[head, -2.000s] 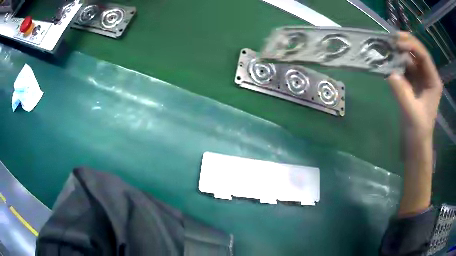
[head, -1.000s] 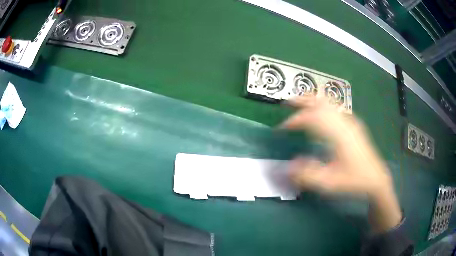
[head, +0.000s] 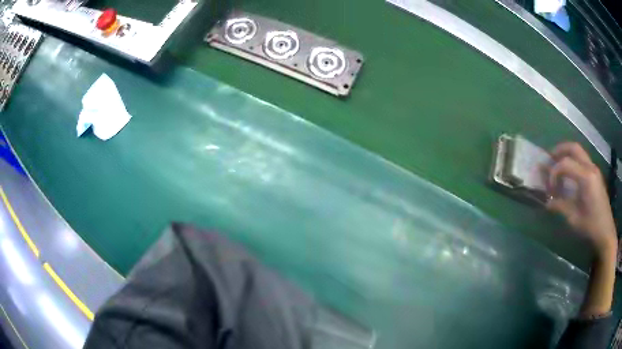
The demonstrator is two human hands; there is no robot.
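My right hand (head: 580,194), bare and slightly blurred, is at the far right with its fingers on a pale flat plate (head: 530,163). The plate lies over a three-ring metal unit (head: 502,161) on the green belt. Only the unit's left end and near edge show; the plate and hand cover its rings. My left hand is out of the picture; only a dark grey sleeve shows at the bottom. A base part (head: 283,46) with three round recesses lies on the belt at the upper middle.
A crumpled white cloth (head: 104,109) lies on the glossy green bench edge (head: 225,157) at left. A machine frame with a red emergency-stop button (head: 107,20) is at upper left. A metal rail (head: 505,61) curves behind the belt. A batch of ring plates (head: 15,51) is at far left.
The view has swung right. The pale plate has left the bench and is now over the unit under my right hand. The base part and cloth appear further right in the picture.
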